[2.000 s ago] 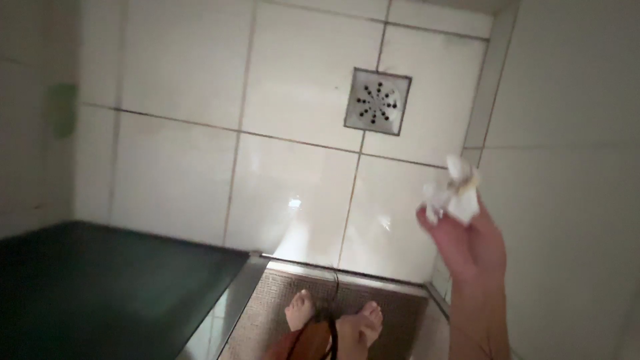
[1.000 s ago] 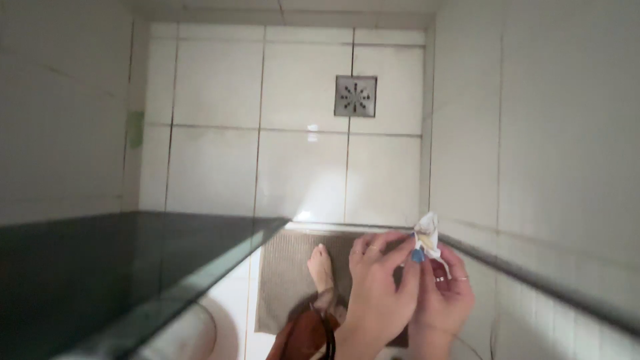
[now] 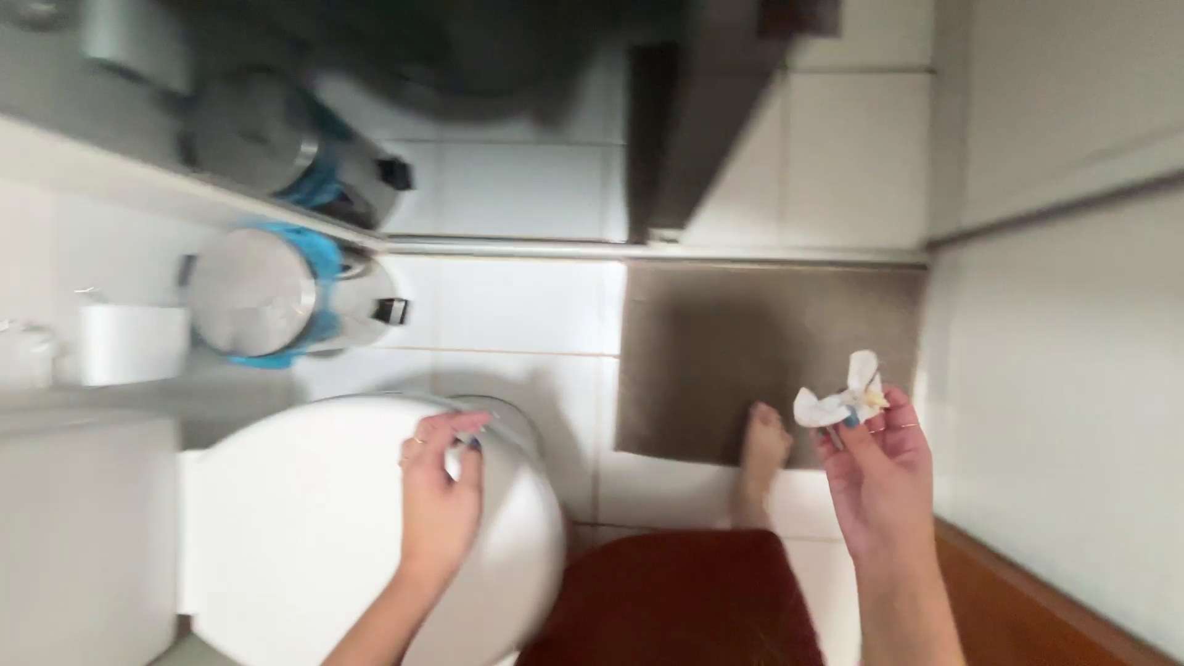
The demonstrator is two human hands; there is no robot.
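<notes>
My right hand [image 3: 874, 462] pinches a crumpled white tissue [image 3: 828, 407] with a yellowish patch, between thumb and fingers, at the right over the edge of a grey-brown floor mat [image 3: 703, 370]. My left hand [image 3: 444, 481] is above the closed white toilet lid [image 3: 296, 527], its thumb and fingers curved toward each other with a gap between them. Nothing plain shows in it, though the view is blurred at the fingertips.
A pedal bin [image 3: 254, 291] with a blue liner stands beyond the toilet, near the glass shower panel [image 3: 499, 55]. A toilet roll [image 3: 134, 344] is at the left. My bare foot [image 3: 763, 453] touches the mat. A pale wall [image 3: 1064, 388] runs along the right.
The view has swung left, bringing in the toilet and bin. My hands, together at the tissue one second ago, are now apart, with the tissue in the right hand.
</notes>
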